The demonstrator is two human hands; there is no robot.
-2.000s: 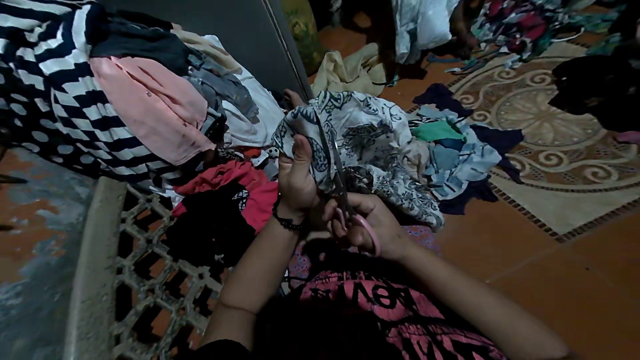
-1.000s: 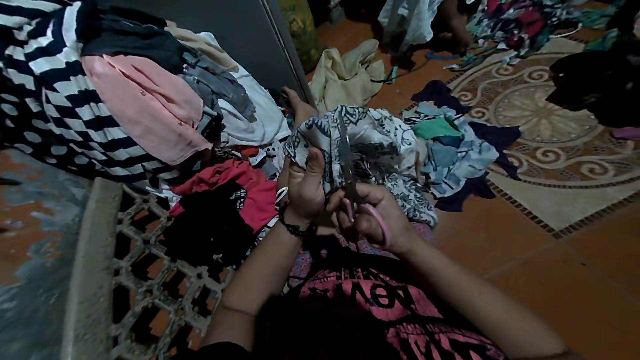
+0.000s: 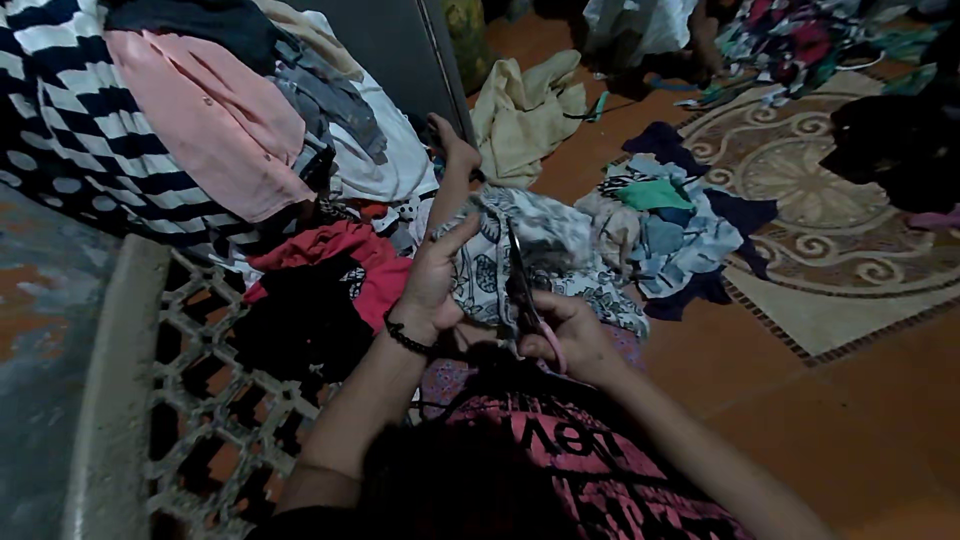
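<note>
My left hand (image 3: pixel 435 289) grips the edge of a white cloth with a dark printed pattern (image 3: pixel 480 270), thumb on top. In my right hand (image 3: pixel 574 334) is a pair of scissors with pink handles (image 3: pixel 553 345), their dark blades pointing away from me along the cloth. The blades lie against the cloth just right of my left hand; whether they are parted is hard to tell. The rest of the cloth spreads over my lap and beyond. Light blue and green fabric pieces (image 3: pixel 675 225) lie on a dark cloth to the right.
Striped and pink garments (image 3: pixel 210 120) are heaped at the upper left, above red and black clothes (image 3: pixel 337 262). A lattice panel (image 3: pixel 217 397) stands at the left. Beige cloth (image 3: pixel 525 120) lies on the tiled floor. At the top right, another person's hand (image 3: pixel 705 37) is near scraps (image 3: pixel 795 45).
The printed cloth has shifted and is folded differently around the scissors. Both hands stay close together, the left still on the cloth and the right still on the scissors.
</note>
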